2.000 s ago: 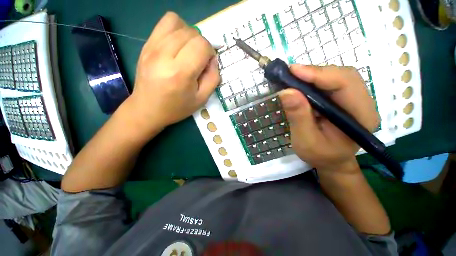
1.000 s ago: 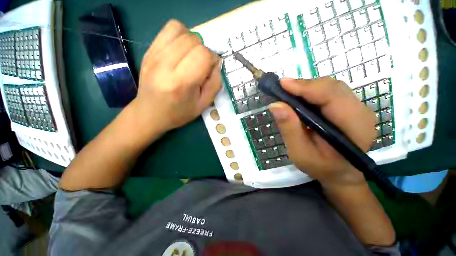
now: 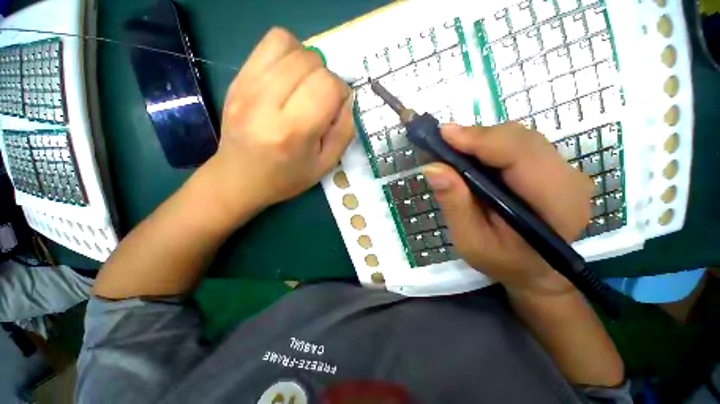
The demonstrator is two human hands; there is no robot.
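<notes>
My left hand (image 3: 284, 118) is closed on a thin solder wire (image 3: 213, 65) at the left edge of the white tray (image 3: 367, 229). A green band shows at its fingers. My right hand (image 3: 513, 189) holds a black soldering iron (image 3: 493, 193), its metal tip on or just over the upper left panel of circuit boards (image 3: 410, 63). Whether the tip touches a joint cannot be told. Glare whitens the upper panels. The lower left panel (image 3: 418, 221) looks dark grey with green edges. The wire's end is hard to make out near my left fingertips.
A black smartphone (image 3: 170, 95) lies on the dark green mat (image 3: 264, 245) left of my left hand. Another white tray with panels (image 3: 43, 166) is at the far left. A blue stool (image 3: 659, 286) shows below right. A grey sleeve, apparently another person's, shows at the lower left.
Since the first frame, the iron's tip has moved down and left across the upper left panel, and the view has shifted. Since the second frame, little has moved; both hands keep their holds.
</notes>
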